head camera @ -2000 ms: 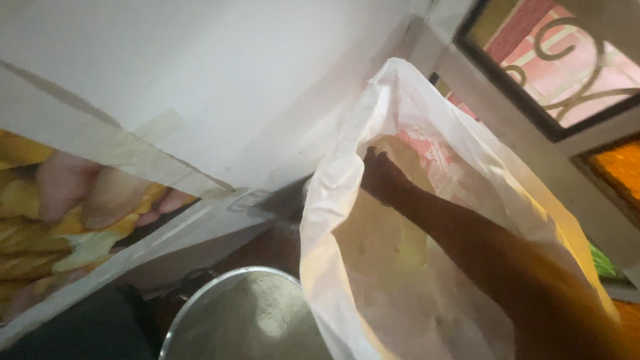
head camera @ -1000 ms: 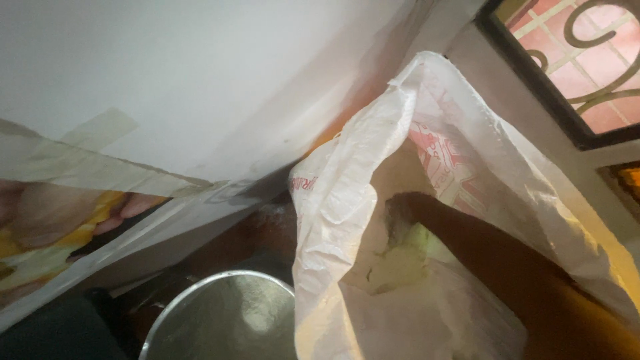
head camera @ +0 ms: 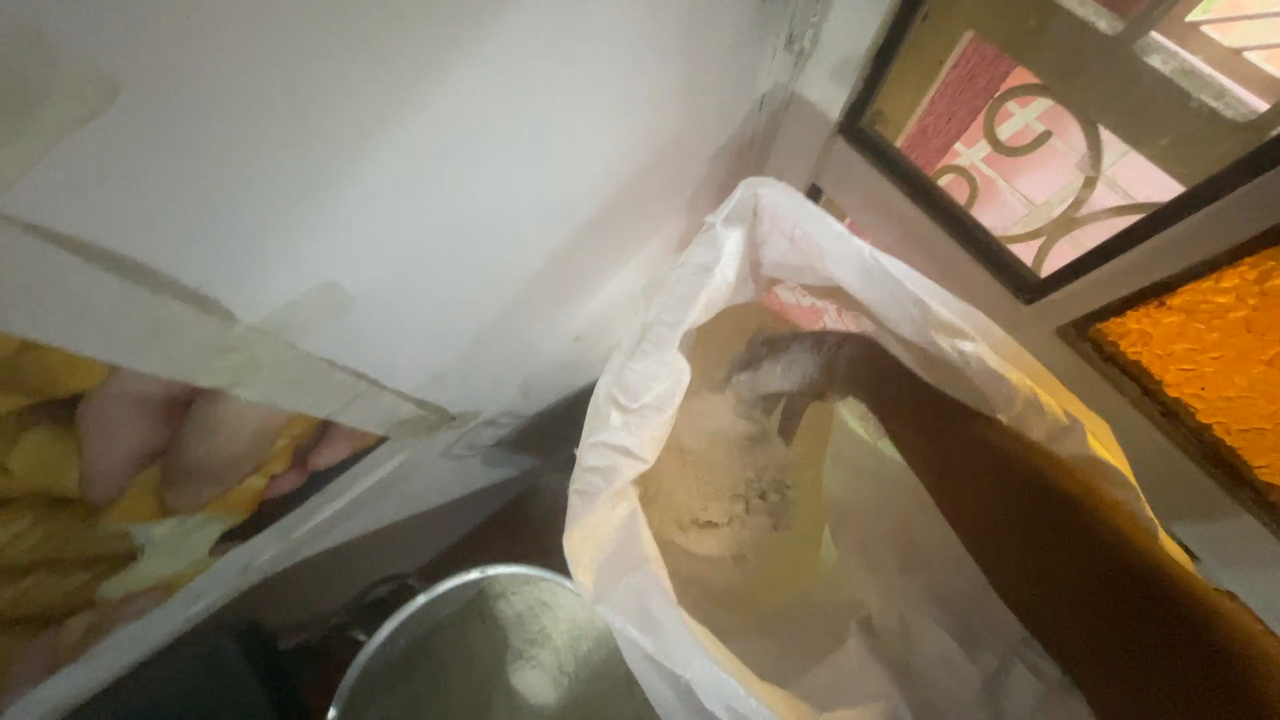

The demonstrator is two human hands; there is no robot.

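A tall white woven sack (head camera: 630, 420) with red print on its inner side stands with its mouth wide. My right hand (head camera: 800, 375) reaches into it from the lower right, fingers bent downward over pale, flour-like powder (head camera: 725, 480). White powder coats the fingers; whether they hold anything is not clear. Inside the sack, beside the powder, a pale yellowish-green piece (head camera: 845, 440) shows under my wrist. Left of the sack is a round metal container (head camera: 450, 610) with some of the pale powder (head camera: 545, 640) in it. My left hand is not visible.
A white wall (head camera: 400, 200) rises behind the sack. At the left hangs a printed food picture (head camera: 160, 470) with tape near it. Dark-framed window panes (head camera: 1050, 170), one with scrolled metalwork and one of orange textured glass (head camera: 1200, 350), are at the right. A dark object (head camera: 190, 670) lies at the lower left.
My right hand stays inside the sack; its fingers, dark and hard to make out a second ago, now show whitened with powder. The sack's left rim, folded outward a second ago, stands more upright.
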